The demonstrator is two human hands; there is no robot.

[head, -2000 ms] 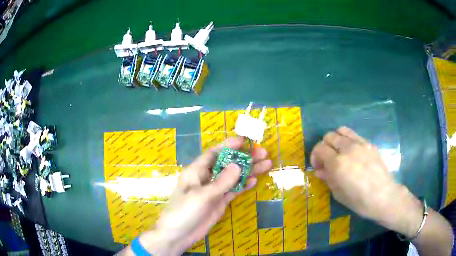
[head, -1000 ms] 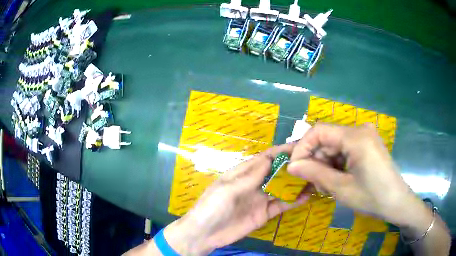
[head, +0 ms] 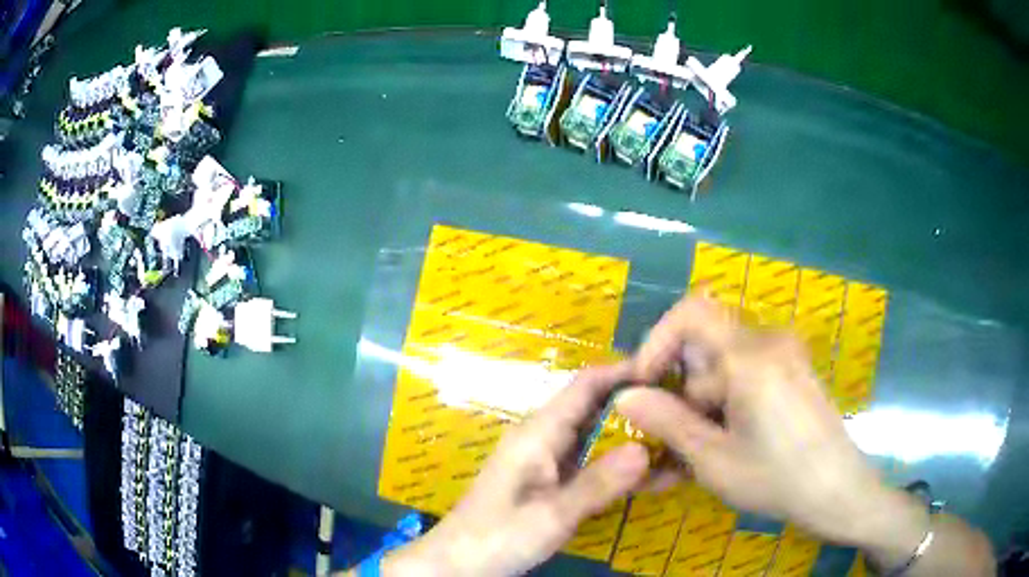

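My left hand (head: 536, 473) holds a circuit board (head: 596, 431), of which only a thin edge shows between the fingers. My right hand (head: 733, 394) closes over the board's far side, its thumb and fingers pressed at a yellow adhesive piece (head: 627, 433) on the board. The fingers hide most of both, and the white plug end is hidden. The two hands touch over the yellow tape sheets. One large yellow sheet (head: 525, 276) lies at the left, and cut yellow strips (head: 773, 284) lie under and beyond my right hand.
Several taped units (head: 643, 126) stand in a row at the far edge. A large pile of untaped units (head: 135, 186) lies at left on a black mat (head: 231, 73), with one plug end (head: 257, 325) at its near side. Shiny clear film (head: 942, 372) lies at right.
Two seconds ago my right hand was apart from the board; now both hands meet on it. Since one second ago the yellow piece has become mostly hidden by my fingers. The view has swung left.
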